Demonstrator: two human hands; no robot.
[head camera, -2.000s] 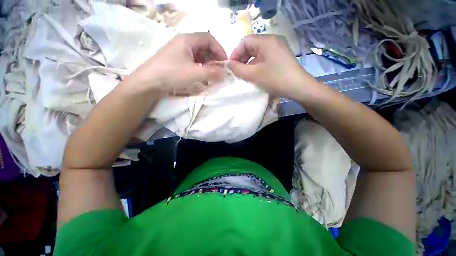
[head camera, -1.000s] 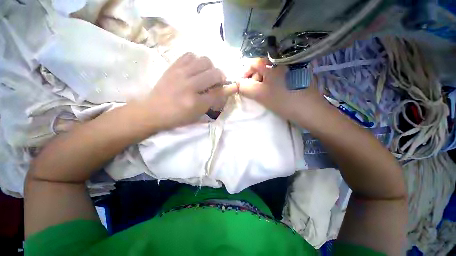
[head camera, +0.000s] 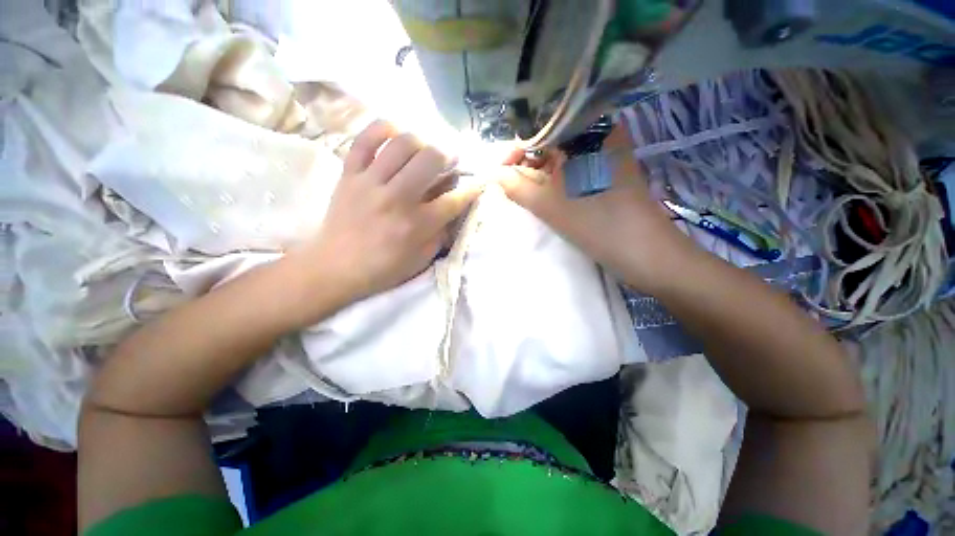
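Note:
A cream garment piece (head camera: 534, 314) lies under my hands and hangs over the table's front edge, with a narrow cream strip (head camera: 450, 304) running down it. My left hand (head camera: 393, 209) grips the cloth with thumb and fingers just left of the needle area. My right hand (head camera: 576, 199) pinches the cloth just right of it, partly behind a dark part with a grey end (head camera: 589, 175). The fingertips of both hands nearly meet under the sewing machine head (head camera: 471, 63). The lamp's glare hides the needle and the exact stitching point.
Cream cloth is heaped at the left (head camera: 209, 168). Snips (head camera: 733, 232) lie right of my right hand, near lilac-grey strips (head camera: 712, 157) and a looped cream strip bundle (head camera: 890, 230). The ruler-marked edge (head camera: 660, 312) shows beneath my forearm. More cream pieces (head camera: 681, 440) are below at right.
The machine head came into view as the camera view shifted. The hands, first pinching the cloth in front of it, are now at the lit needle area. The cloth hangs lower in the picture.

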